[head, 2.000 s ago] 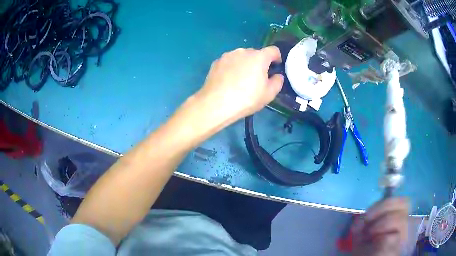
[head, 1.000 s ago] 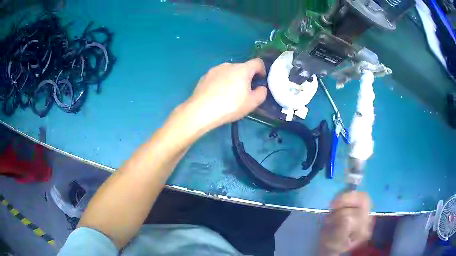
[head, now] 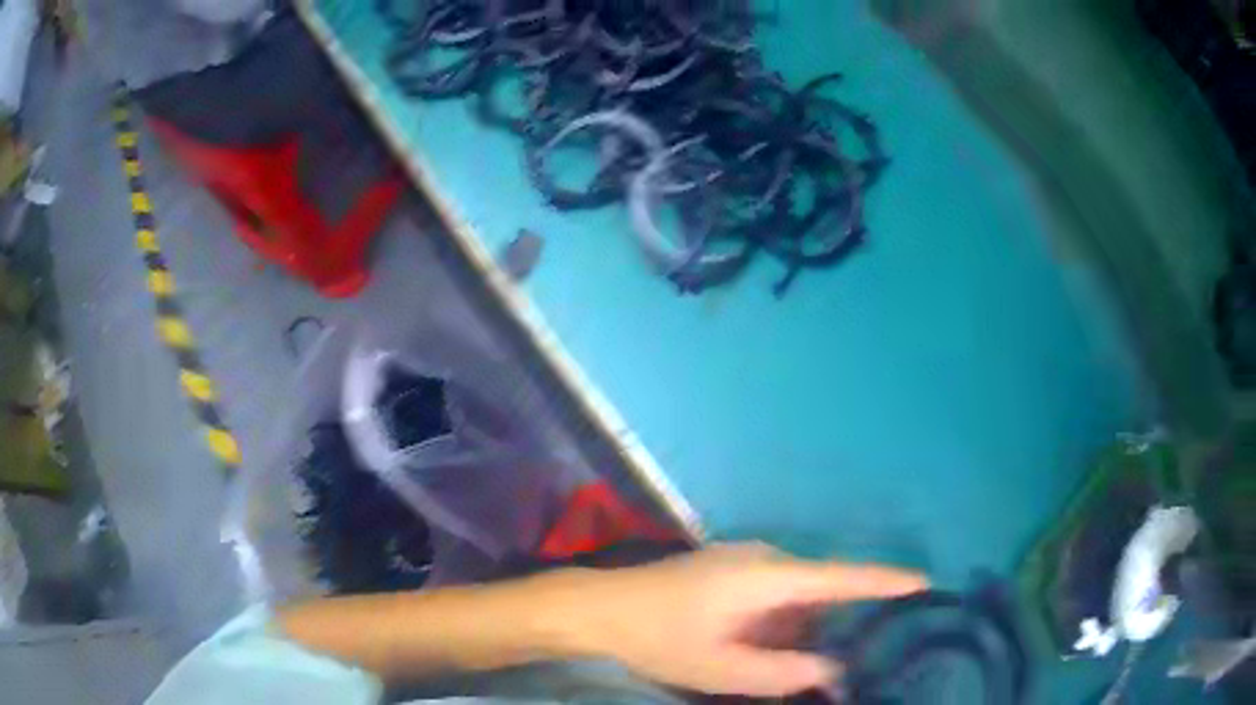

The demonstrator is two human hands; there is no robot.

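Note:
My left hand (head: 744, 623) reaches in from the bottom, blurred. Its thumb and fingers are around one side of a black curved piece (head: 950, 658), which looks like a headband; blur hides the exact grip. The white rounded pad (head: 1152, 572) of the press is at the lower right, beyond the headband. Grey and black C-shaped crescents (head: 689, 152) lie in a tangled pile on the teal benchtop (head: 882, 400). My right hand is out of the picture.
A pale bench edge (head: 551, 344) runs diagonally. Left of it are a clear plastic bag (head: 455, 468) holding dark pieces, a red stool (head: 283, 207) and yellow-black floor tape (head: 168, 328). A dark-green conveyor (head: 1088, 207) curves along the upper right.
The view has swung left towards the pile and floor. My left hand has left the press and is at the black headband. My right hand and the wrapped lever have gone out of view.

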